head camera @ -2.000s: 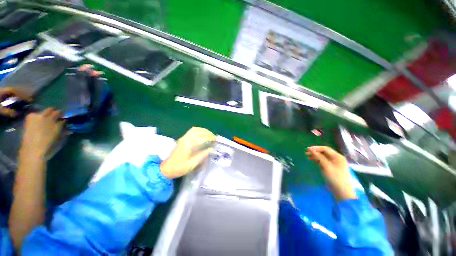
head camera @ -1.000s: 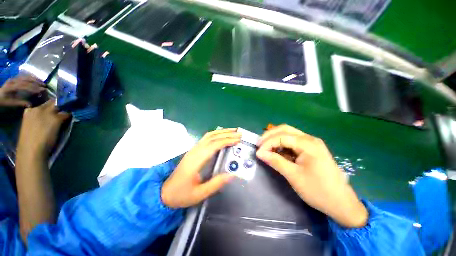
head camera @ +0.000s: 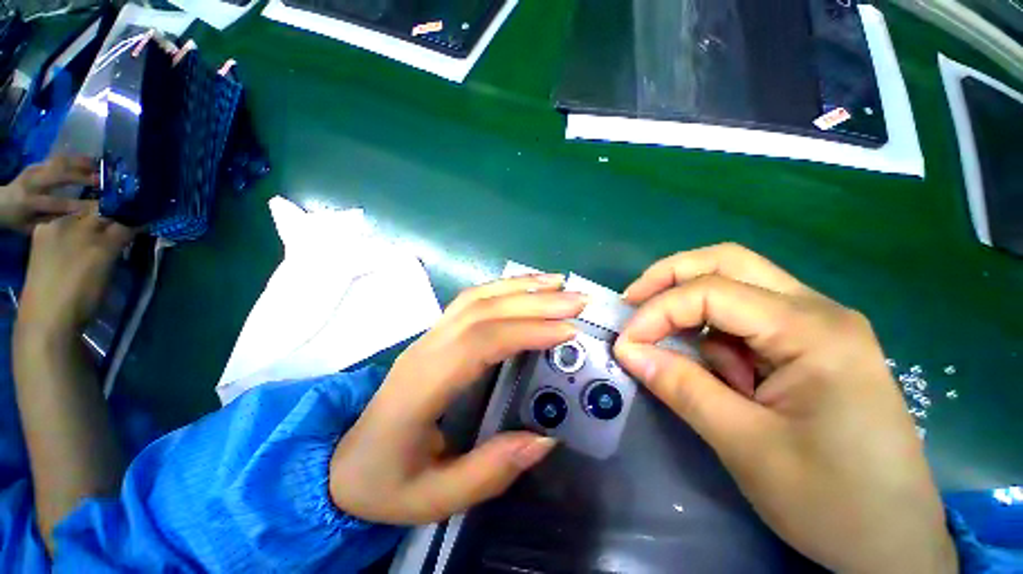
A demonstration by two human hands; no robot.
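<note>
A dark tablet back cover (head camera: 606,505) lies in front of me, its camera bump (head camera: 583,432) with three ringed lenses at the upper left corner. My left hand (head camera: 460,392) rests around this corner, fingertips at the top edge and thumb beside the bump, steadying the cover. My right hand (head camera: 774,392) has thumb and index finger pinched together at the bump's upper right edge. Whether a small part is between those fingertips cannot be seen. Small clear bits (head camera: 920,392) are scattered right of my right hand.
A white crumpled sheet (head camera: 331,303) lies left of the work. Covers on white backing sheets (head camera: 718,67) lie beyond. At left stand dark-blue tabbed pieces (head camera: 196,146), beside another person's hands (head camera: 79,235).
The view has come closer to the camera bump. My right hand came in from the right and now pinches at the bump's edge. My left hand has stayed at the corner.
</note>
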